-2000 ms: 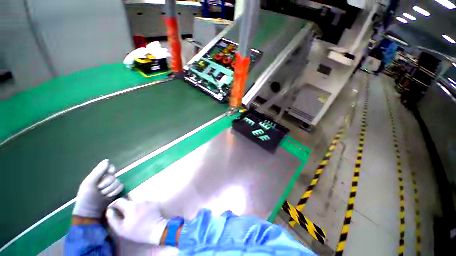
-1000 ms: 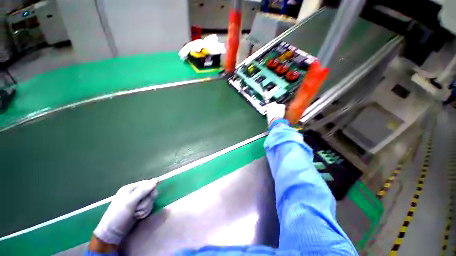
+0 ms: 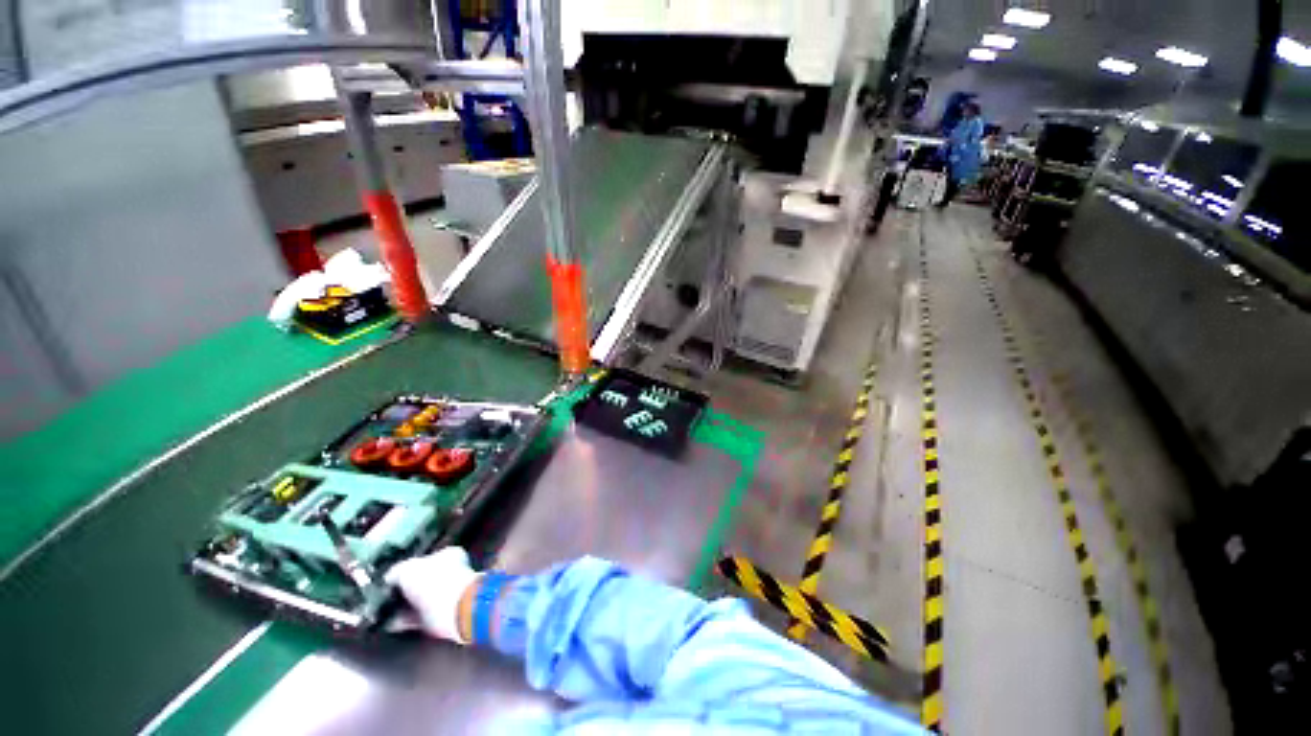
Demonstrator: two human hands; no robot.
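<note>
The black carrier (image 3: 503, 467) with a green circuit board lies tilted across the belt edge and the near bench. Three orange-red ring chokes (image 3: 410, 457) stand in a row on the board. The pale teal hold-down cover (image 3: 377, 535) lies over its near-left side. My right hand (image 3: 434, 592), in a white glove, grips the carrier's near right corner; the fingertips are partly hidden at the frame. My left hand is not in view.
A black tray (image 3: 641, 410) with pale green E-shaped pieces sits at the bench's far right corner. Orange-wrapped posts (image 3: 569, 309) flank the sloped conveyor (image 3: 582, 216). A black-and-yellow box with white cloth (image 3: 338, 302) is at the far left. A person in blue (image 3: 965, 144) is far back.
My right hand has reached to the carrier at the foot of the slope and pulled it along the belt towards me. My left hand has gone out of view. The camera view has shifted.
</note>
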